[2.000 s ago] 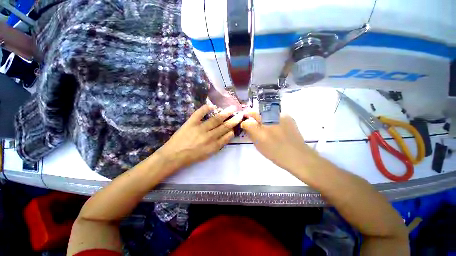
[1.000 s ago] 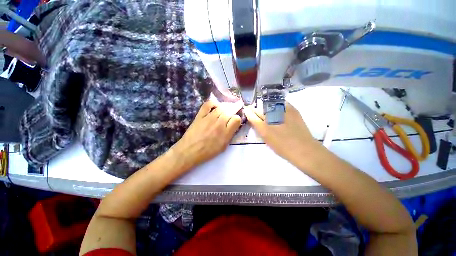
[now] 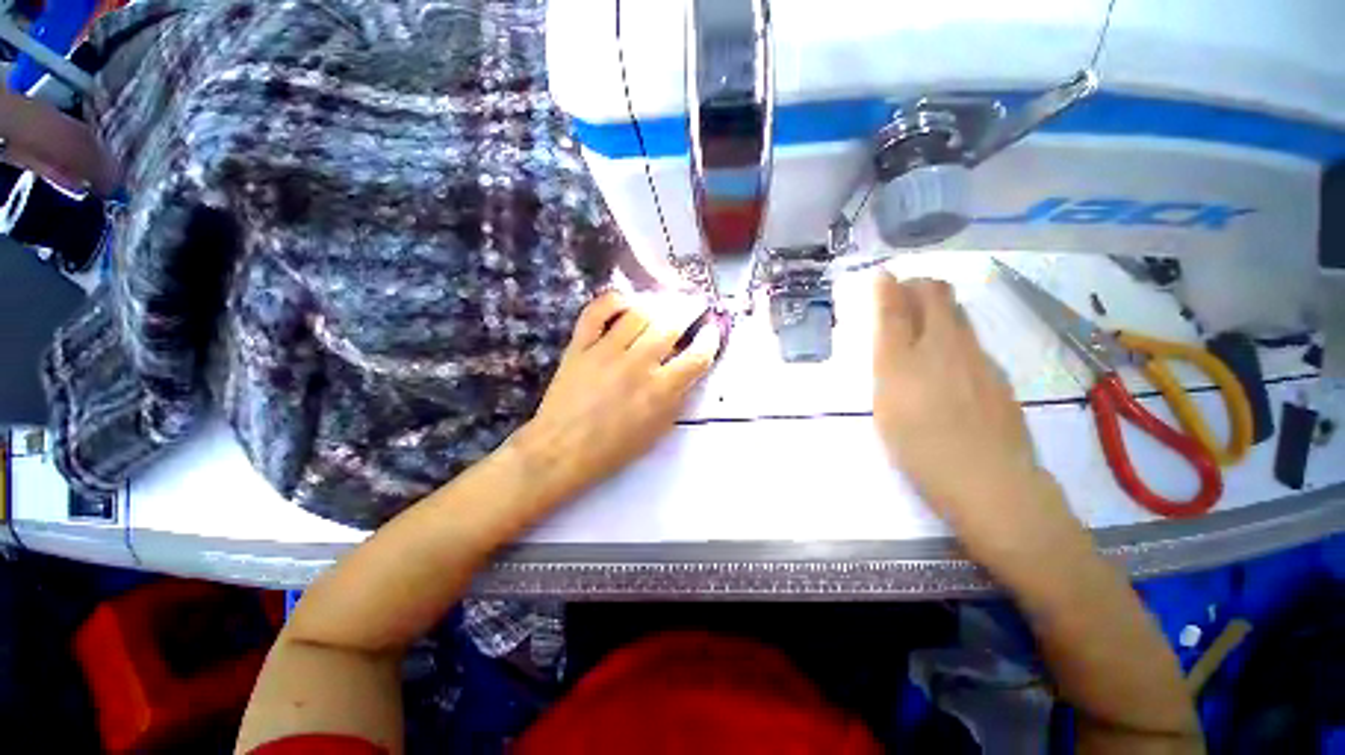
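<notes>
The plaid garment [image 3: 384, 280], fuzzy grey, black and white, lies bunched left of the needle area. My left hand [image 3: 627, 369] rests at its right edge, fingertips holding the edge close to the presser foot [image 3: 723, 303]. My right hand [image 3: 944, 369] is right of the grey foot-side attachment [image 3: 804, 328], away from the garment. Its fingers are bent and blurred, and I cannot tell whether they hold anything. The white sewing machine [image 3: 1121, 162] with a blue stripe stands above both hands.
Scissors [image 3: 1128, 391] with one red and one yellow handle loop lie right of my right hand, beside dark scraps [image 3: 1297, 446]. A measuring strip [image 3: 738, 577] runs along the table's front edge. A red box [image 3: 162, 664] is below left. Another person's arm [image 3: 52, 140] shows at upper left.
My right hand has left the needle area and moved right, past the foot-side attachment. My left hand stays at the garment's edge. The garment has barely moved.
</notes>
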